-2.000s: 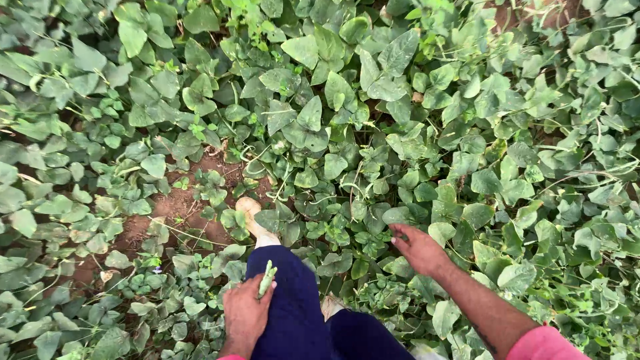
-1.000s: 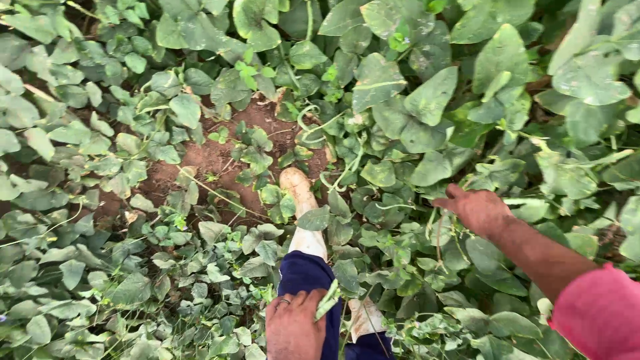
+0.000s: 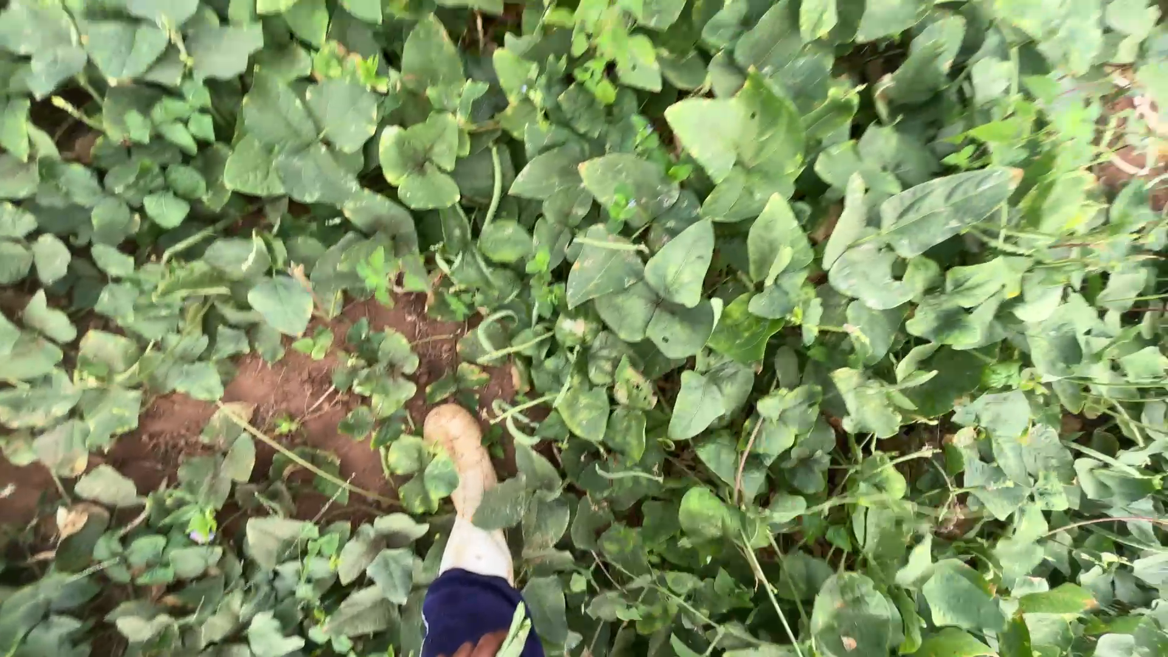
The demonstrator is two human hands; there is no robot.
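Note:
At the bottom edge, just the fingers of my left hand (image 3: 476,646) show, over the dark blue trouser leg (image 3: 465,607). A pale green pod or folded leaf (image 3: 516,631) sticks up beside them, apparently held; most of the hand is cut off by the frame. My right hand is out of view. Long thin green bean pods (image 3: 495,187) hang among the broad leaves, and a curled pod (image 3: 488,333) lies above my foot. Another slim pod (image 3: 611,245) rests across leaves near the middle.
My foot in a pale, soil-stained covering (image 3: 461,447) stands at the edge of a patch of reddish bare soil (image 3: 301,392). Dense leafy vines (image 3: 693,401) surround it on all sides. A long stem (image 3: 301,461) crosses the soil at the left.
My right hand, seen over the leaves at the right in both earlier frames, is now out of view. My left hand has dropped mostly below the bottom edge. The view has shifted.

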